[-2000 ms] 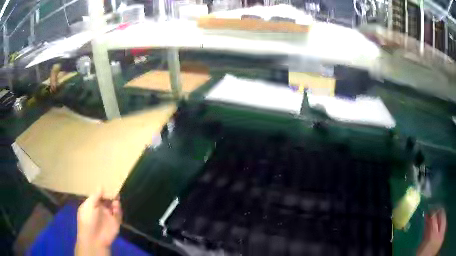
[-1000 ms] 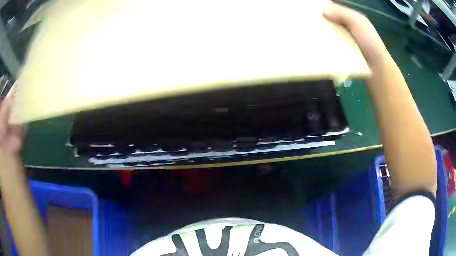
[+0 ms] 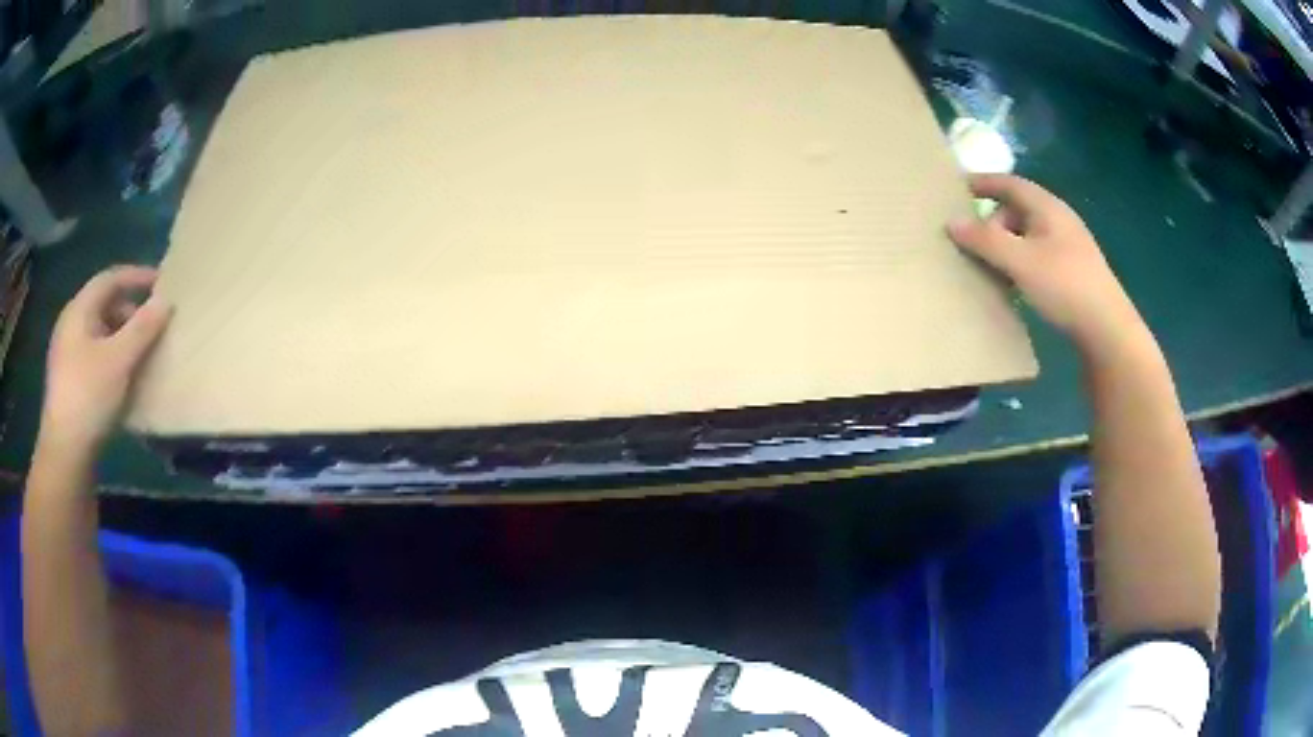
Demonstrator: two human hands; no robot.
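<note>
A large tan cardboard sheet (image 3: 576, 231) lies flat over the layered stack (image 3: 619, 446), whose black and white edges show below its front edge. The sheet hides the black pieces on top. My left hand (image 3: 108, 338) holds the sheet's left edge. My right hand (image 3: 1030, 245) holds its right edge, thumb and fingers at the rim. The squeeze bottle (image 3: 982, 146) stands or lies just beyond my right hand, partly hidden.
The green bench (image 3: 1094, 159) runs around the stack. A blue crate with a brown floor (image 3: 238, 576) is at lower left, another blue crate (image 3: 1073, 576) at lower right. Clear crumpled plastic (image 3: 159, 151) lies at left. Pale uprights stand at both sides.
The cardboard sheet came from the left, was held raised over the stack in both hands, and is now lowered onto it. The black top face is now covered.
</note>
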